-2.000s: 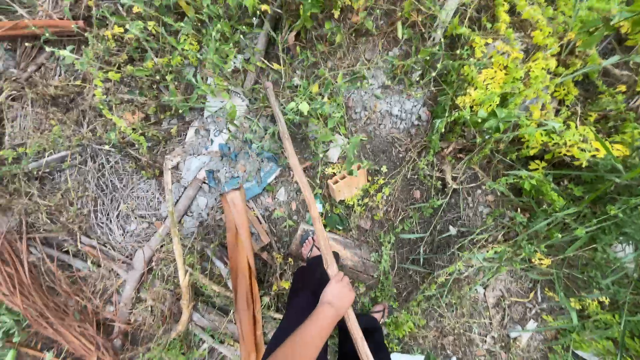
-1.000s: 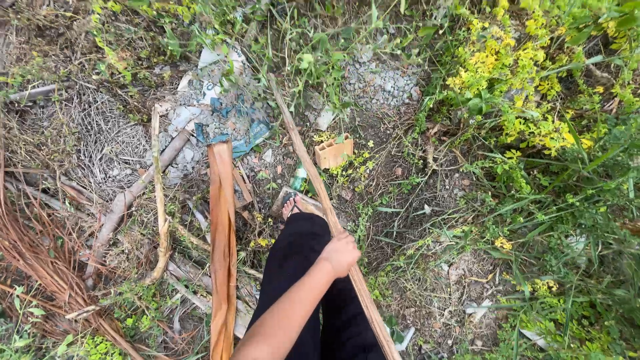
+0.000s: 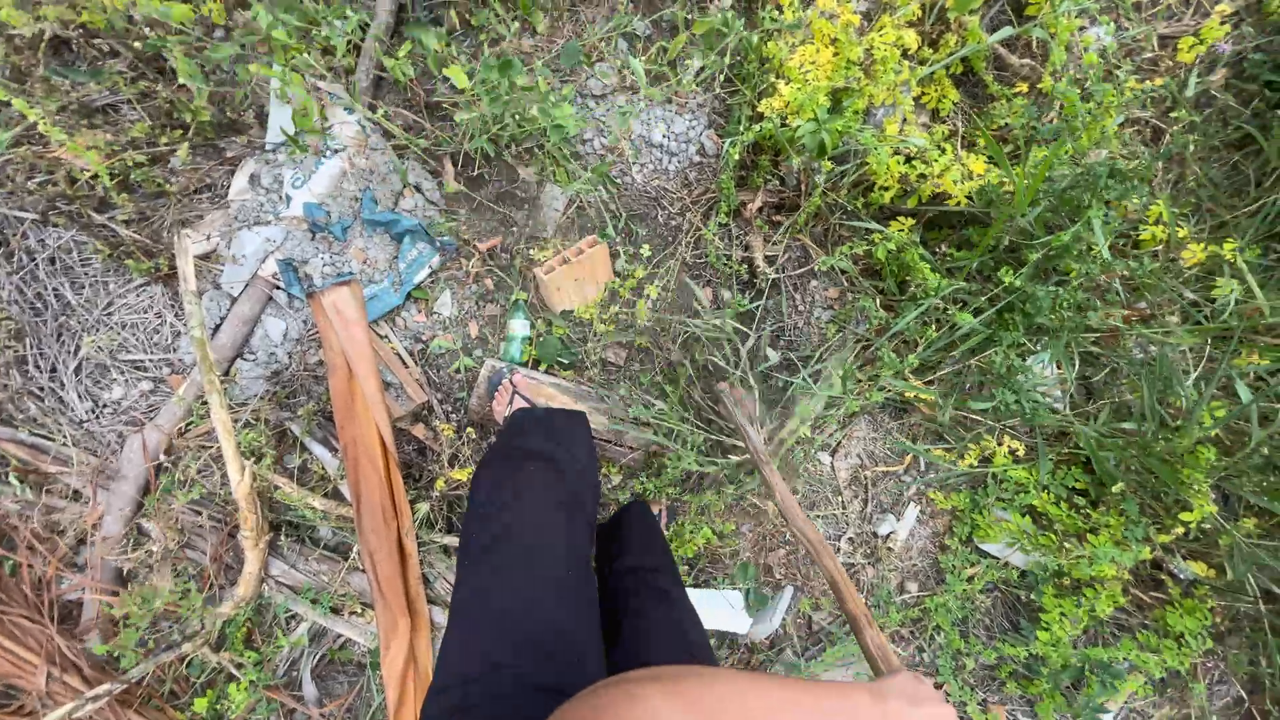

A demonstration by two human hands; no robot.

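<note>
My left hand is at the bottom edge, partly cut off by the frame, closed around the lower visible part of a long wooden stick. From the hand the stick slants up and left, and its tip is among blurred grass stems right of a wooden block. My forearm crosses in front of my black trousers. One sandalled foot shows at the block's left end. My right hand is out of view.
A broken hollow clay brick and a green bottle lie ahead. To the left are a torn blue-and-white sack with rubble, a long brown dried frond sheath and branches. Dense weeds grow on the right.
My left hand has moved down and right with the stick. The stick's tip, earlier left of the clay brick, is now low in the grass to the brick's right.
</note>
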